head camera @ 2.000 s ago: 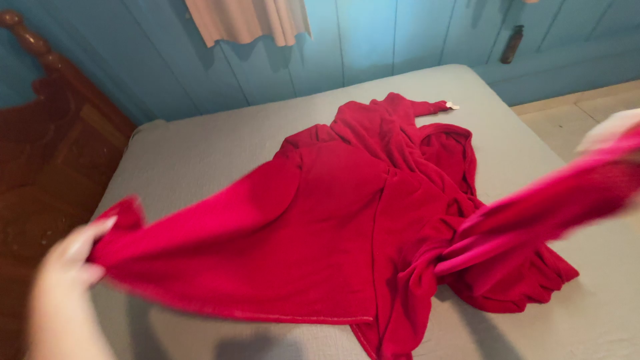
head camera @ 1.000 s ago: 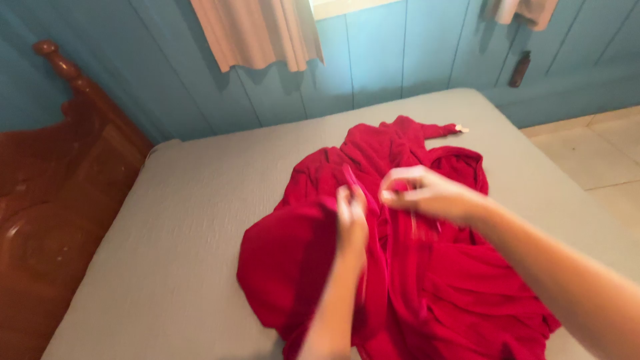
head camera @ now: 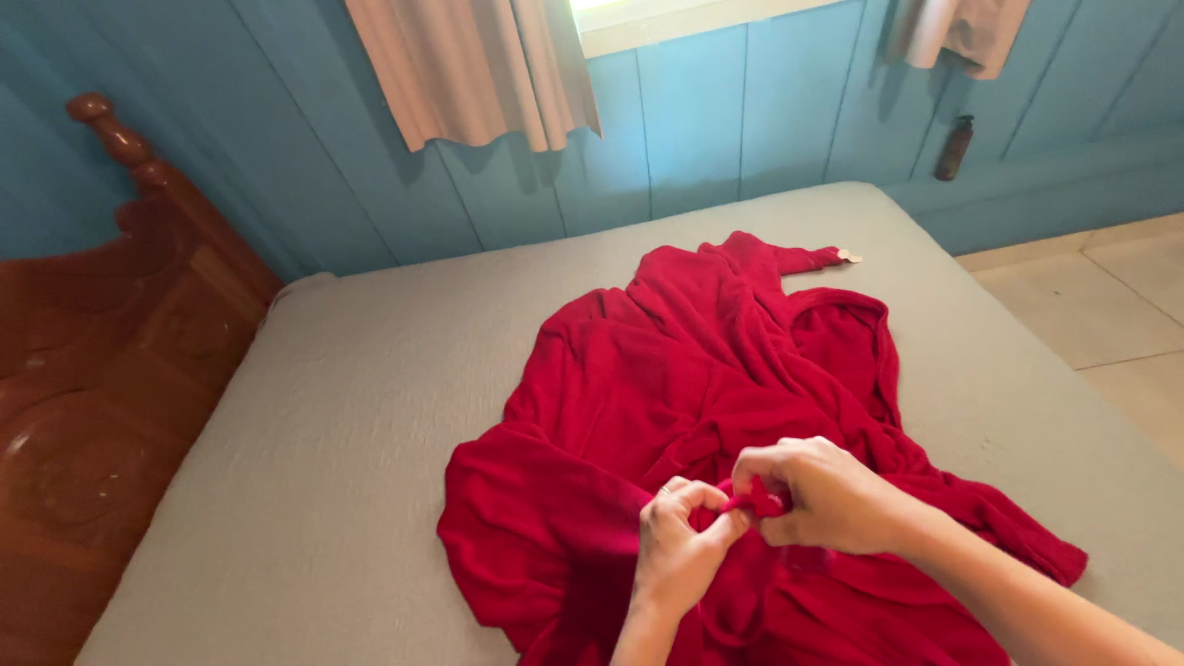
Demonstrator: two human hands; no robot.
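Note:
A red fabric robe or similar garment (head camera: 638, 379) lies rumpled across the grey sheeted bed (head camera: 370, 416). My left hand (head camera: 680, 536), with a ring on one finger, pinches a small piece of the red cloth between thumb and fingers. Close against it on the right, my right hand (head camera: 814, 495) grips the same bit of cloth, which is bunched between the two sets of fingertips. A sleeve end (head camera: 1054, 550) spreads out at the right. At the garment's far end, a narrow part carries a small pale piece (head camera: 848, 256). The fingers partly hide the held cloth.
A carved wooden headboard (head camera: 102, 388) stands at the left. Behind the bed is a blue plank wall (head camera: 694, 120) with a window and peach curtains (head camera: 490, 74). A dark bottle (head camera: 955, 148) is by the wall at the right, above a tiled floor (head camera: 1073, 296).
Two seconds ago my hands were wide apart, stretching the red cloth out to both sides. They have come together over the garment, and the cloth at the left has dropped in folds.

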